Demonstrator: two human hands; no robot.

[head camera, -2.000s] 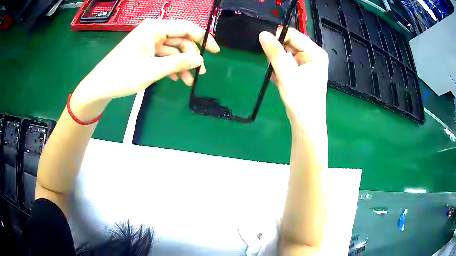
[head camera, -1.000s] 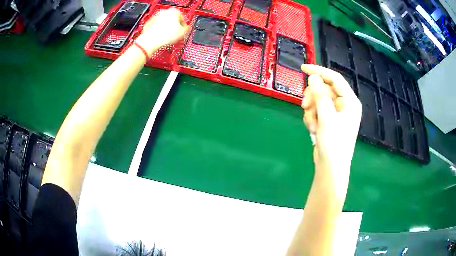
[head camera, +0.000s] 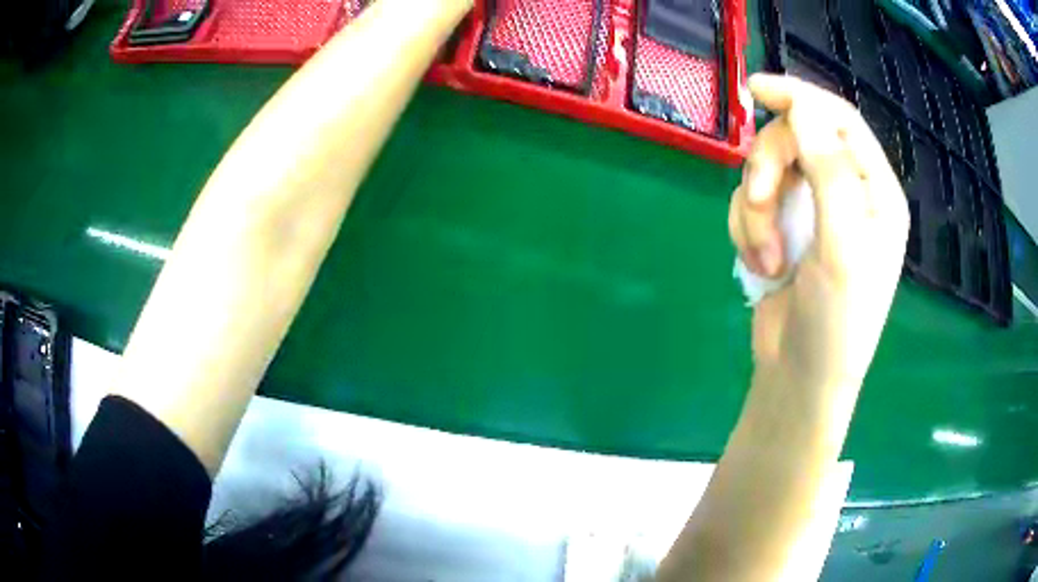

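Note:
My left arm reaches up over the red tray (head camera: 592, 110); my left hand is cut off by the top edge, so its grip is hidden. My right hand (head camera: 814, 188) is to the right of the tray's near corner, fingers curled round a crumpled white piece (head camera: 795, 227), perhaps a wipe, which sticks out below the fingers. A phone middle frame (head camera: 680, 68) lies in the tray's right pocket, with a dark panel on its upper part. Another frame (head camera: 535, 75) lies in the pocket to its left. One more black frame (head camera: 169, 23) is at the tray's left end.
A black blister tray (head camera: 950, 193) stands right of the red tray, partly behind my right hand. Another black tray (head camera: 34, 387) is at the left edge. A white sheet (head camera: 455, 483) lies nearest me on the green mat (head camera: 489, 273). Hair shows at the bottom.
The frame held in both hands two seconds ago is no longer in them. My left hand has gone up out of view. The white piece now shows in my right hand. The white strip is no longer visible.

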